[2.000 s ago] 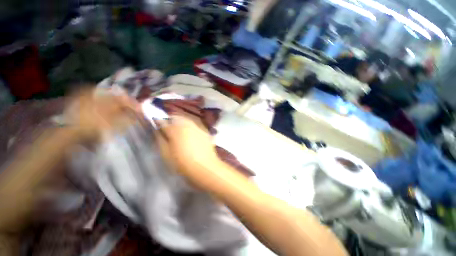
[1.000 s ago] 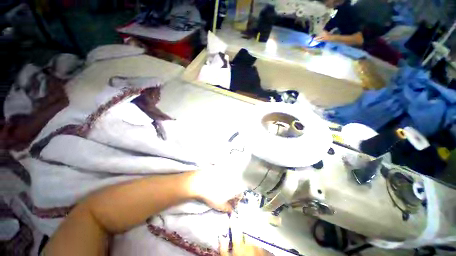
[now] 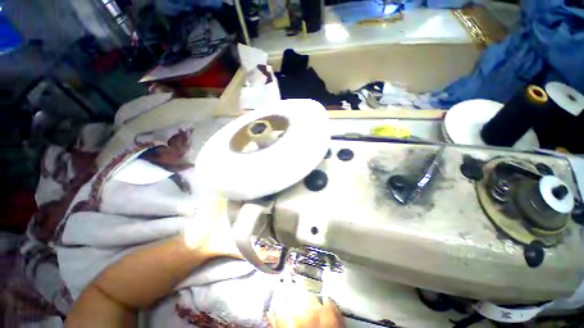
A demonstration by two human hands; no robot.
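The garment piece (image 3: 128, 224), whitish reverse up with brown-red speckled seam edges, spreads in folds over the left of the table and up to the needle area. My left hand (image 3: 214, 224) lies on it beside the left end of the machine head; it is overexposed and its fingers are hidden behind the head. My right hand (image 3: 307, 314) is at the bottom edge, just in front of the needle area, partly cut off and washed out by the lamp. The cream sewing machine (image 3: 397, 218) stands at the right. The presser foot is lost in glare.
A white tape roll (image 3: 301, 160) sits on the left end of the head. A black thread cone (image 3: 515, 115) and a white disc (image 3: 458, 118) stand behind the head. White and black scraps (image 3: 298, 77) hang at the divider. Blue fabric (image 3: 506, 57) lies at the back right.
The view has turned and moved closer to the machine, whose head now fills more of the right side. My left hand stays on the garment near the needle; my right hand remains low by it.
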